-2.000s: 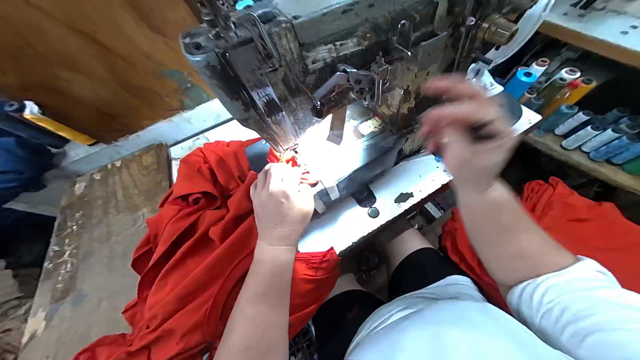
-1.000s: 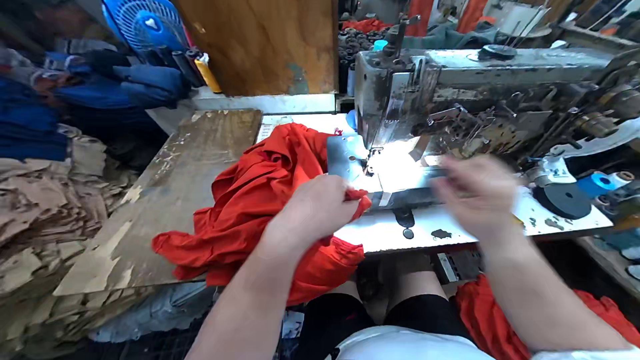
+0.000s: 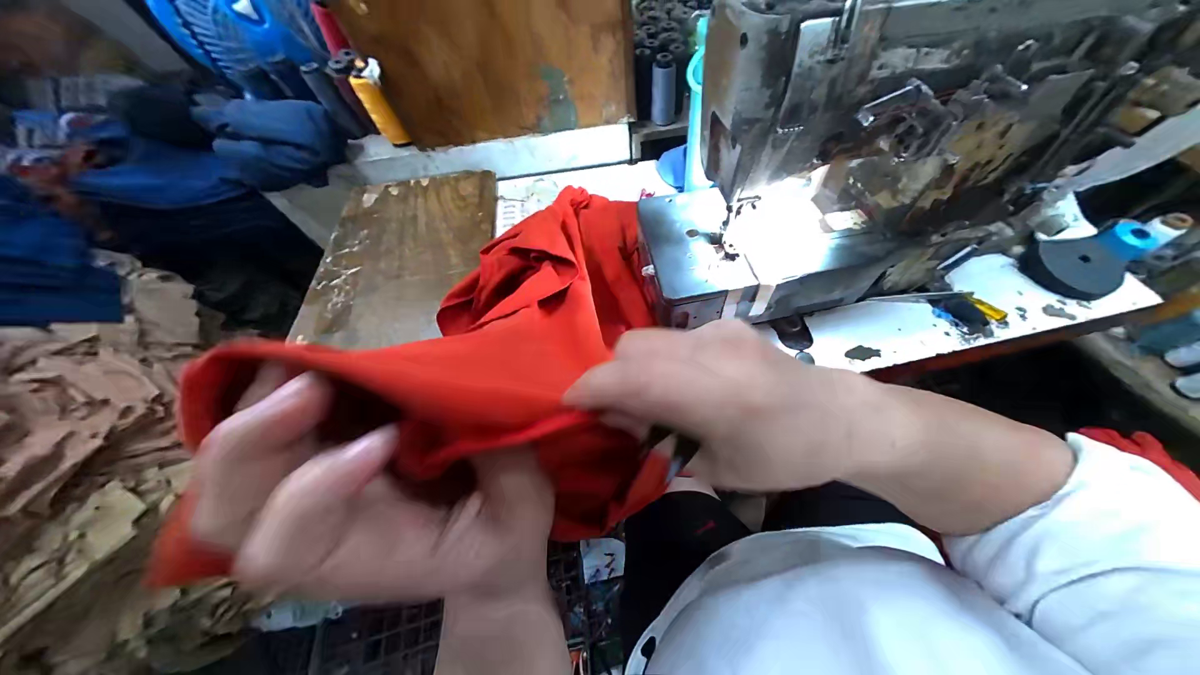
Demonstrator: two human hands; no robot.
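Observation:
Red fabric (image 3: 525, 366) is stretched between my two hands in front of the industrial sewing machine (image 3: 825, 141). My left hand (image 3: 394, 516), blurred, has its fingers in an open fold at the cloth's left end. The thumb and fingers of my right hand (image 3: 722, 403) pinch the cloth's edge just below the machine's arm. A small dark object, too hidden to name, shows under the right palm. Part of the cloth lies on the table against the left side of the metal needle plate (image 3: 689, 244), and the lit needle area has no cloth under it.
A worn wooden board (image 3: 403, 244) extends the table on the left. Beyond it lie brown cloth pieces (image 3: 84, 403) and dark blue garments (image 3: 169, 178). Yellow-handled snips (image 3: 975, 309) and a black disc (image 3: 1073, 267) rest on the white tabletop at right. Thread spools stand behind.
The red cloth has come away from the needle area. My right hand, empty-looking and raised near the machine before, now grips the cloth beside my left. The view has swung left.

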